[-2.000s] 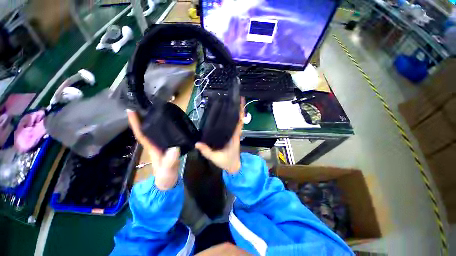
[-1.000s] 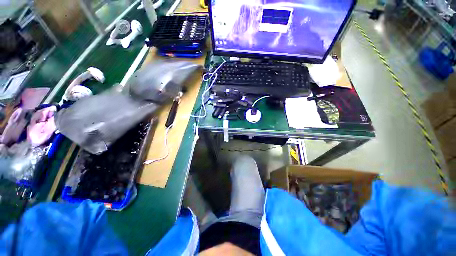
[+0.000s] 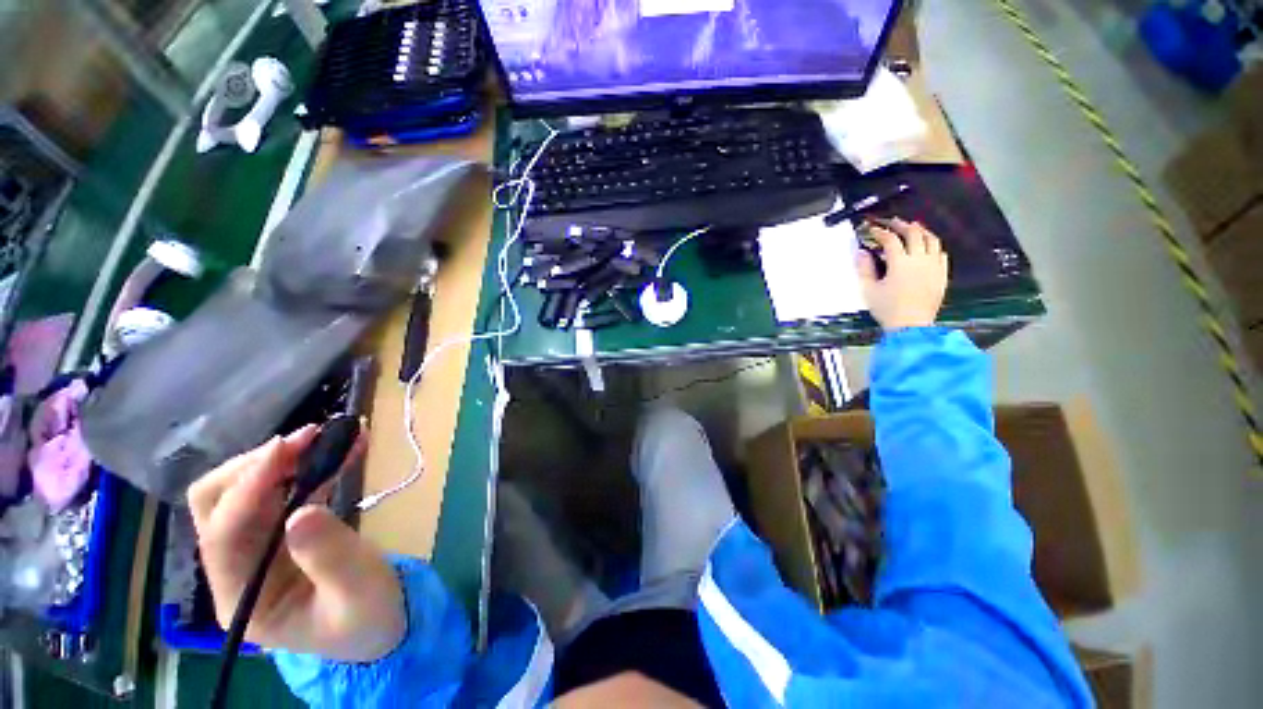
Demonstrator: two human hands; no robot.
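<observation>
My left hand [image 3: 298, 540] is raised at the lower left and pinches a thin black boom microphone [image 3: 327, 454] by its thicker tip; its stalk runs down past the bottom edge. My right hand [image 3: 907, 274] rests over a dark mouse [image 3: 873, 252] beside the white paper sheet [image 3: 810, 270]. The monitor [image 3: 693, 49] shows a purple desktop and stands behind the black keyboard [image 3: 679, 159]. A white USB cable [image 3: 414, 402] runs from the desk down to its small plug just right of my left hand. No headset is visible in my hands.
Grey dust bags [image 3: 208, 381] lie at left, partly over a blue parts tray [image 3: 194, 630]. Small black plug-in parts [image 3: 582, 270] and a round white puck [image 3: 664, 303] lie before the keyboard. An open carton [image 3: 776, 485] stands on the floor at right.
The black headset held in both hands two seconds ago is out of view. My left hand has come back into view holding the microphone. My right hand has moved onto the mouse.
</observation>
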